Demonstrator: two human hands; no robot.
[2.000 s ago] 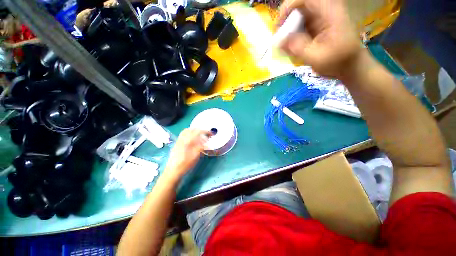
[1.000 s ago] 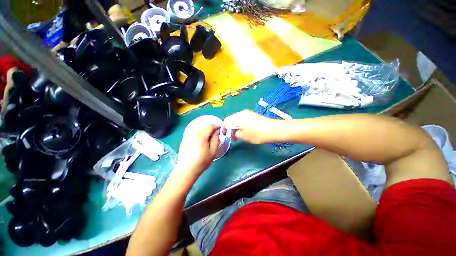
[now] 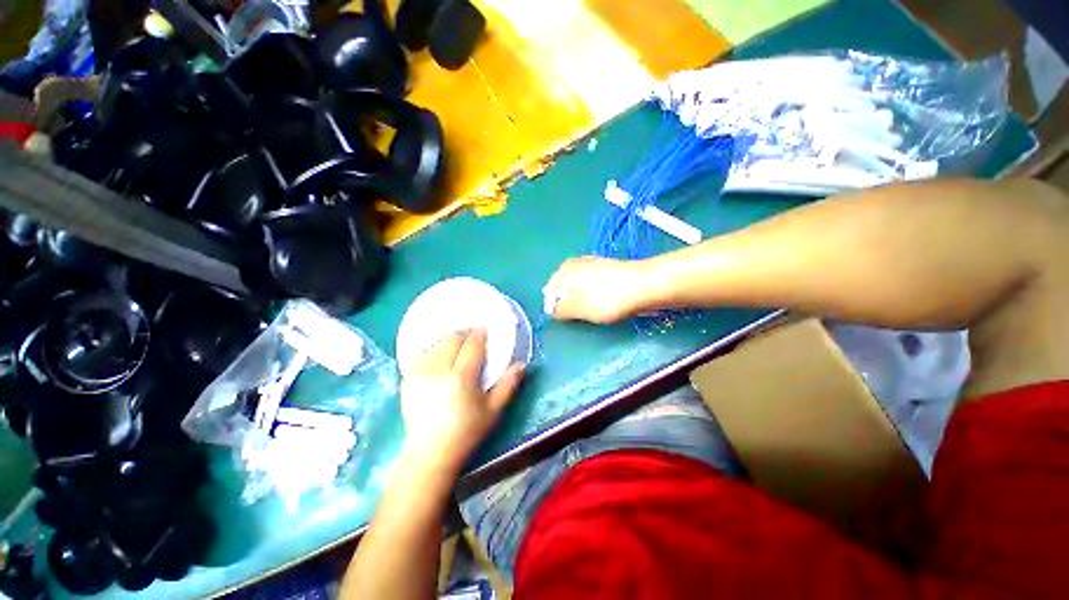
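Note:
A white round housing [image 3: 467, 307] lies on the green bench in front of me. My left hand [image 3: 455, 393] rests on its near side, fingers over its top and thumb at its right edge; its centre is hidden. My right hand [image 3: 590, 292] is just right of the housing, apart from it, fingers curled together. A small pale spot shows at its fingertips, too small to identify. Blue lead wires [image 3: 678, 176] lie behind the right hand with a white strip [image 3: 668, 223] across them.
Black housings [image 3: 322, 252] are piled at left, under a grey metal bar [image 3: 117, 211]. A clear bag of white pieces [image 3: 311, 440] lies left of my left hand; another bag [image 3: 838, 123] lies far right. Yellow-taped cardboard [image 3: 539, 82] is at the back, an open carton [image 3: 809, 410] at near right.
My right hand first came down from the upper right with a white piece to meet the left at the housing, then moved off it to the right. The view has shifted.

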